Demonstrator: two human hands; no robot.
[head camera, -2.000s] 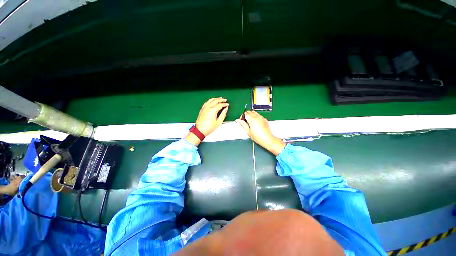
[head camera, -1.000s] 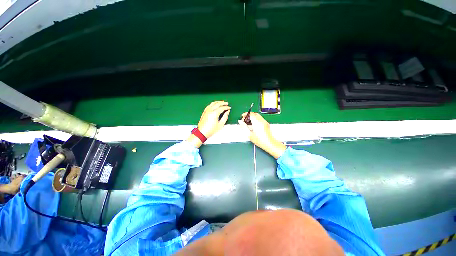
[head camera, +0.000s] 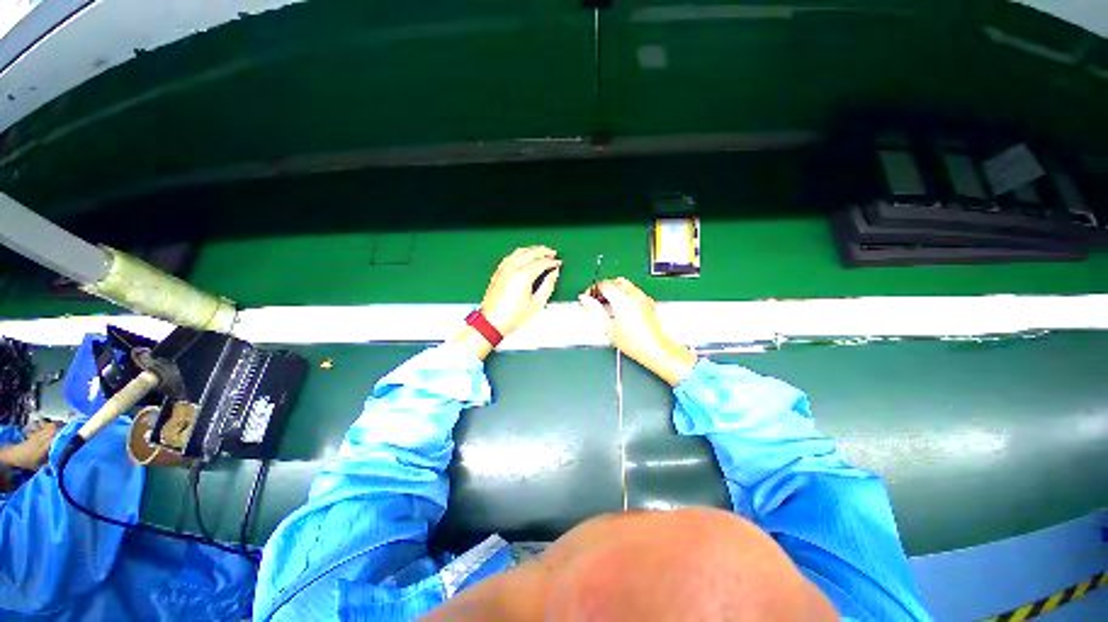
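My left hand (head camera: 520, 289), with a red band at the wrist, rests over the white edge rail (head camera: 389, 323). A small dark thing shows at its fingers, too small to name. My right hand (head camera: 633, 321) also rests at the rail and pinches a thin dark tool with a pale tip, maybe tweezers (head camera: 598, 280), pointing away from me. An electronic unit (head camera: 676, 244) with a silver-white face and yellow strip lies on the green belt (head camera: 462, 249), beyond and right of my right hand, touched by neither hand.
Stacked black trays (head camera: 972, 233) lie on the belt at the right. At the left stand a black soldering station (head camera: 253, 401), a pale-handled iron (head camera: 118, 403) and a round brown holder (head camera: 164, 434). A pale post (head camera: 164, 292) crosses there. Another person's hand (head camera: 30, 447) shows at the left edge.
The electronic unit and the black trays have shifted to the right in the picture. The tool in my right hand has changed its tilt slightly. My left hand has hardly moved.
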